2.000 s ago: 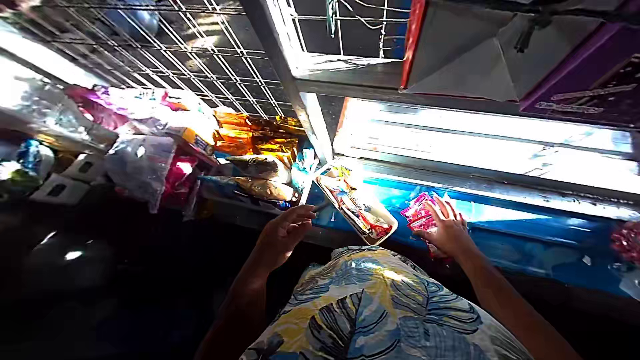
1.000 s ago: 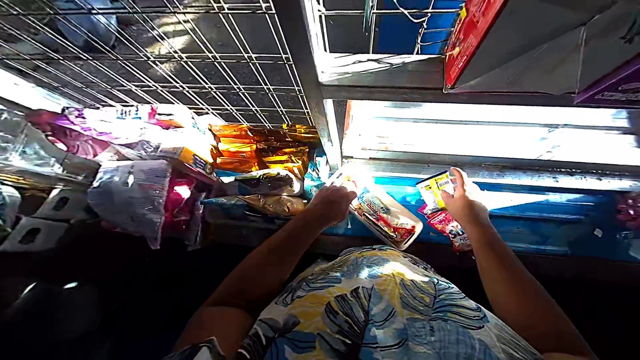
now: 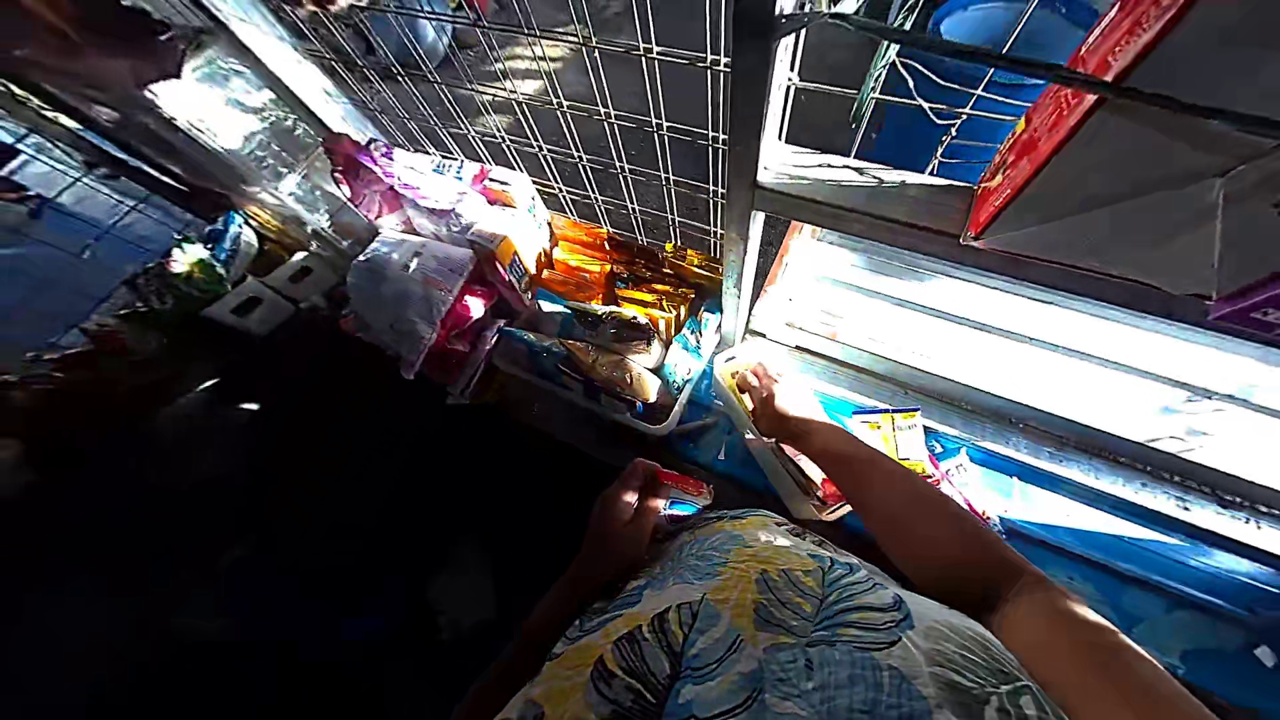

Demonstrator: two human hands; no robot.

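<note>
My left hand (image 3: 628,510), low and in shadow, grips a small red, white and blue packet (image 3: 686,492) just left of my shirt. My right hand (image 3: 768,400) reaches into the far end of a white plastic basket (image 3: 785,478); glare hides what its fingers touch. Red and white packets lie in the near end of that basket, partly under my forearm. Right of it, a yellow and white packet (image 3: 893,436) and a pink packet (image 3: 955,480) rest on the blue surface.
Left of the basket stands another tray (image 3: 655,428) with brown and blue packets (image 3: 612,368). Orange sachets (image 3: 582,262) and a plastic-wrapped bundle (image 3: 410,290) are beyond. A wire grille (image 3: 600,110) and a metal post (image 3: 742,180) stand behind; a red-edged box (image 3: 1120,190) sits upper right.
My left hand has left the basket, moved down to the left and now holds a packet. The yellow packet has left my right hand, which has moved left into the basket.
</note>
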